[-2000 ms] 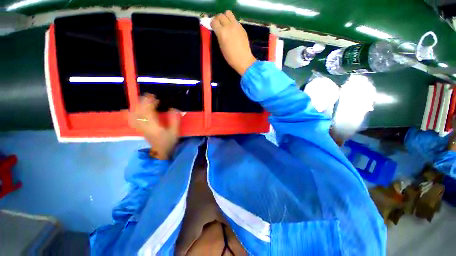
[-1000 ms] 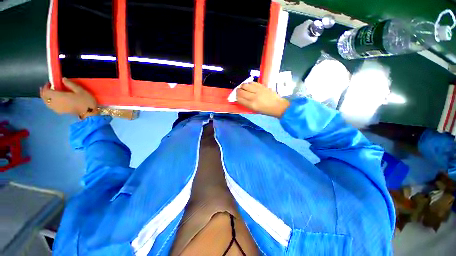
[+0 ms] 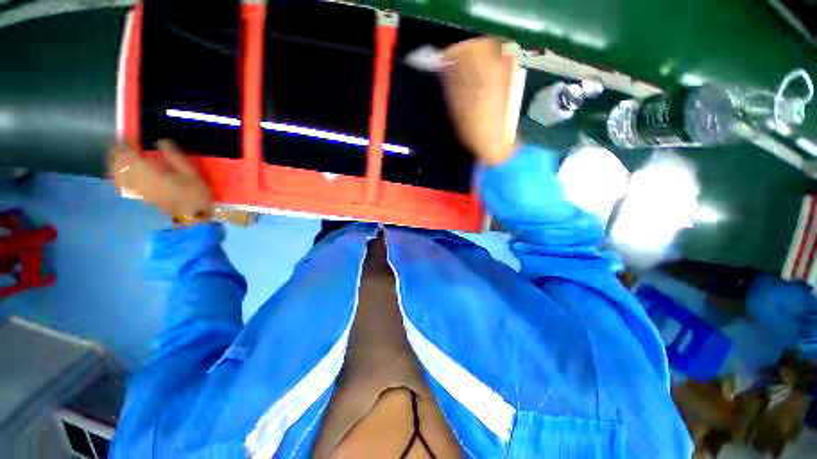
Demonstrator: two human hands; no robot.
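A red tray point(image 3: 430, 208) with three slots lies in front of me, and each slot holds a glossy black display panel point(image 3: 318, 90) with a streak of light across it. My left hand point(image 3: 161, 182) is on the tray's near left corner, its fingers over the red rim. My right hand point(image 3: 477, 94) is blurred over the upper part of the right-hand panel. It pinches a small white wiping cloth point(image 3: 426, 58) that sticks out to the left of the fingers. Whether the cloth touches the glass is unclear.
Right of the tray are a small solvent bottle point(image 3: 557, 101), a clear drink bottle point(image 3: 667, 118) on its side and two shiny white round patches point(image 3: 595, 181). A blue stool point(image 3: 685, 333) and a red stool point(image 3: 25, 253) stand on the floor. Another tray edge point(image 3: 800, 238) shows far right.
Since a second ago my right hand has moved with the cloth from the tray's near edge up over the right panel. My left hand has stayed at the near left corner. The view has shifted slightly.
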